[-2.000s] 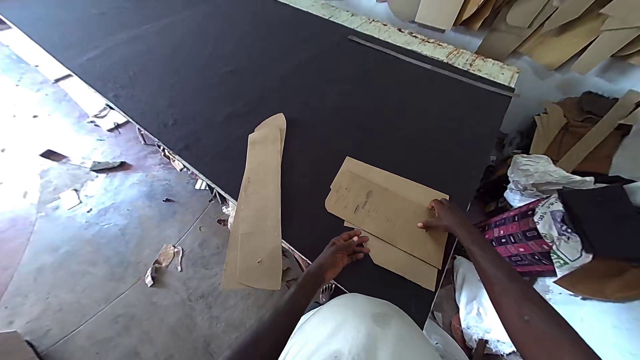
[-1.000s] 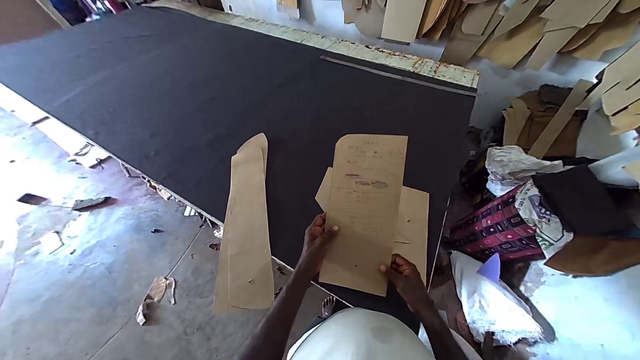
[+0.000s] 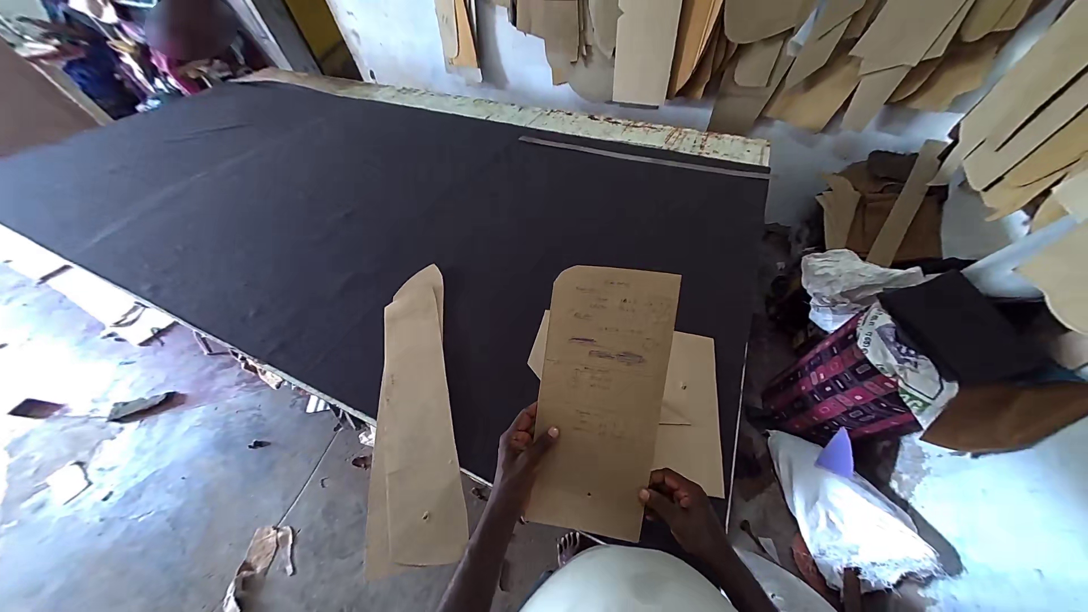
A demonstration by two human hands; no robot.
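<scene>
A long brown card pattern piece [image 3: 605, 382] with handwriting is held up between my hands, its top left corner rounded. My left hand [image 3: 520, 450] pinches its left edge, and my right hand [image 3: 680, 501] grips the lower right edge. Behind it, partly hidden, another card pattern piece [image 3: 697, 399] lies on the black cloth [image 3: 476, 212] over the table. To the left, narrow card pattern pieces [image 3: 416, 425] overlap one another, their lower ends jutting past the table's edge.
A thin dark strip [image 3: 637, 157] lies along the table's far edge. Many card patterns [image 3: 646, 51] hang on the wall. At the right stand a patterned bag [image 3: 850, 374] and a white sack [image 3: 824, 493]. Scraps [image 3: 255, 561] litter the floor at left. A person [image 3: 191, 34] is at the far left.
The upper card piece, lying flat two seconds ago, has been lifted and turned upright between both hands. My right hand has moved down to its lower edge. The view has tilted up.
</scene>
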